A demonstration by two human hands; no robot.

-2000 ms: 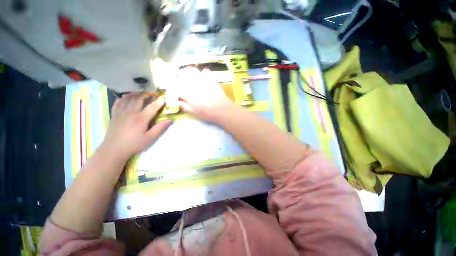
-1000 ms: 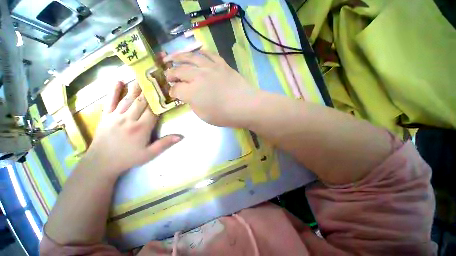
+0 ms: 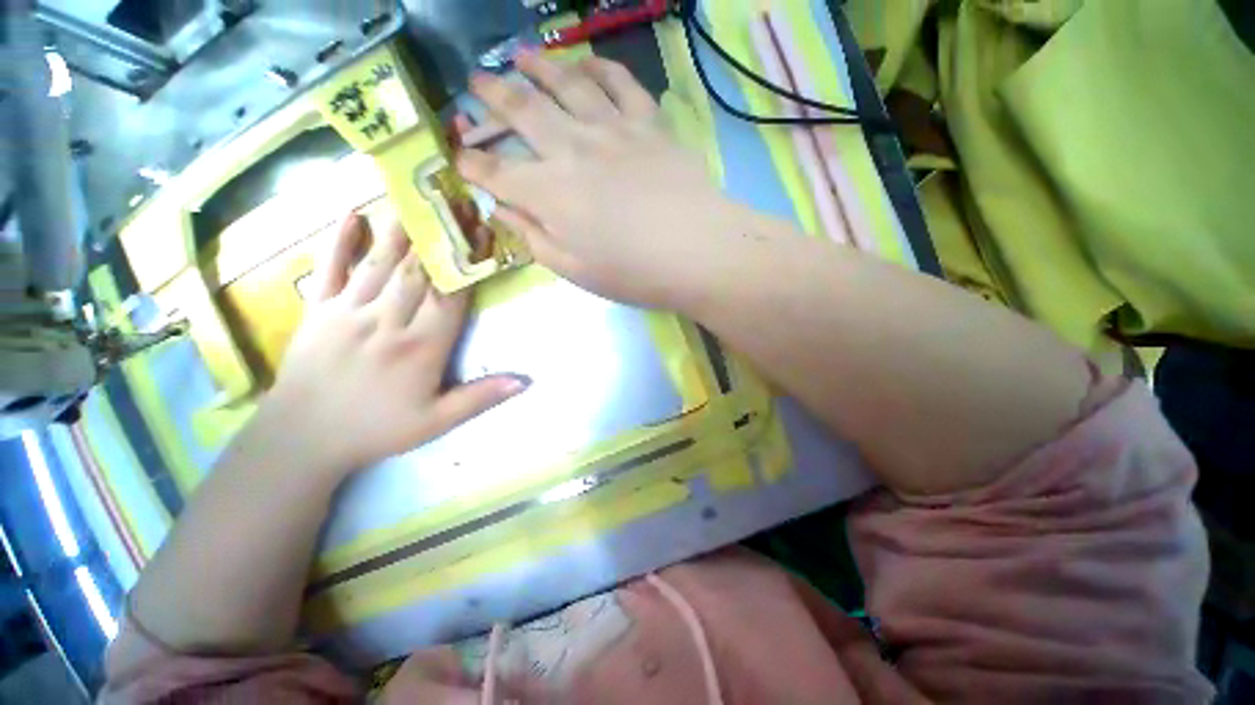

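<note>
The yellow slotted clamp [image 3: 420, 186] with black handwriting lies at the upper left of centre on the pale jig board [image 3: 551, 338]. My left hand [image 3: 369, 365] lies flat with fingers apart on the yellow material [image 3: 264, 310] inside the clamp's frame, thumb out to the right. My right hand [image 3: 592, 186] is at the right side of the clamp's slot, palm down, fingers spread, fingertips by the slot's edge. What lies under its fingers is partly hidden. I cannot tell whether it grips anything.
A red and black tool [image 3: 606, 25] lies above my right hand, with black wires [image 3: 750, 116] running right. Yellow bag bodies [image 3: 1101, 152] are piled at the right. Metal machine parts [image 3: 131, 338] stand at the left edge. A metal plate [image 3: 152, 41] is at the upper left.
The view has turned and come closer to the clamp since the earliest frame. Since the last one, my right hand's fingers have spread and shifted up slightly; my left hand stays flat inside the clamp.
</note>
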